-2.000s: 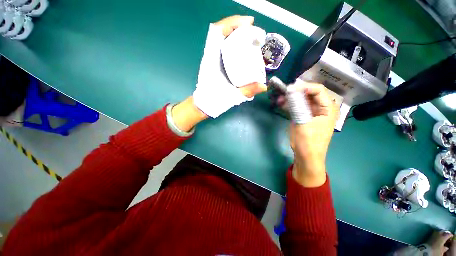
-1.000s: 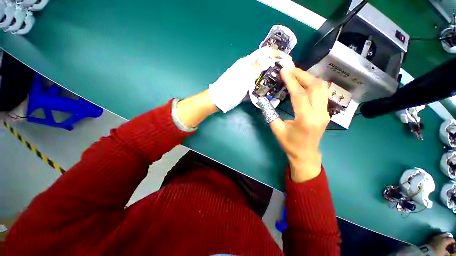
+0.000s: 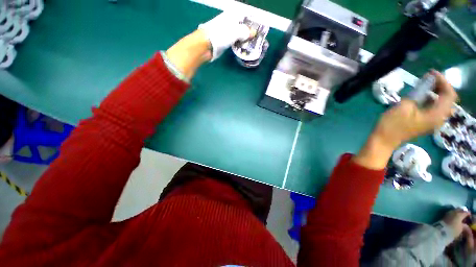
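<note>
My left hand [image 3: 224, 35], in a white glove, is at the upper middle with its fingertips on a white housing half with a board [image 3: 257, 32]. Another housing half [image 3: 249, 55] lies against it on the near side, its open face showing dark and silver parts. My right hand [image 3: 409, 117] is raised at the right, away from the housings, fingers bent, with a grey wrap on one finger; blur hides whether it holds anything. A thick black electric screwdriver [image 3: 373, 70] slants beside the screw feeder [image 3: 321, 57], between my hands.
The green bench [image 3: 224, 114] runs across the view. White rings [image 3: 18, 23] stand far left. A joined white assembly with dark parts [image 3: 412, 161] lies right, near rows of white units [image 3: 459, 130]. Another person's hand [image 3: 456, 216] is at lower right. Blue stools [image 3: 39, 135] stand below the bench.
My left hand has moved up and left with the housing half. My right hand has left it and swung far right. The view has shifted, showing more bench below the feeder.
</note>
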